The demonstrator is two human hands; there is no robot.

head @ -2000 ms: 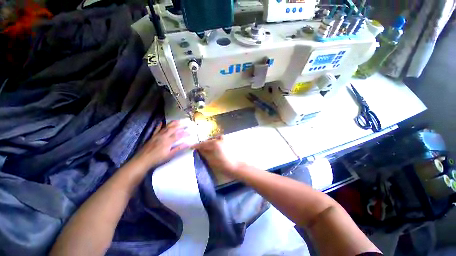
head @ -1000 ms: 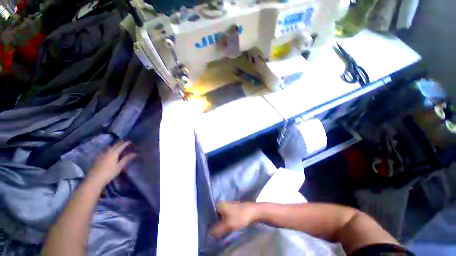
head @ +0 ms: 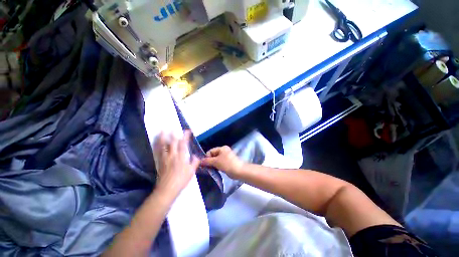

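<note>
The white heading tape [head: 188,216] runs from the presser foot [head: 160,75] down toward my lap, along the dark edge of the grey curtain fabric [head: 121,145]. My left hand [head: 173,158] lies on the tape with its fingers on the tape and cloth edge; it is slightly blurred. My right hand [head: 221,159] pinches the dark fabric edge just right of the tape, with its fingertips close to my left hand. The sewing machine [head: 196,15] stands above, its needle area lit yellow. Cloth under my left hand is hidden.
Black-handled shears [head: 345,27] lie on the white table [head: 297,65] at the right. A tape roll [head: 304,108] hangs below the table's front edge. A small dark tool [head: 230,49] lies under the machine arm. Thread cones [head: 442,66] stand at far right. Pale cloth [head: 282,236] covers my lap.
The view has shifted, so the machine sits higher and further left. My left hand has moved from the grey cloth onto the tape. My right hand has moved up along the fabric edge, close to my left.
</note>
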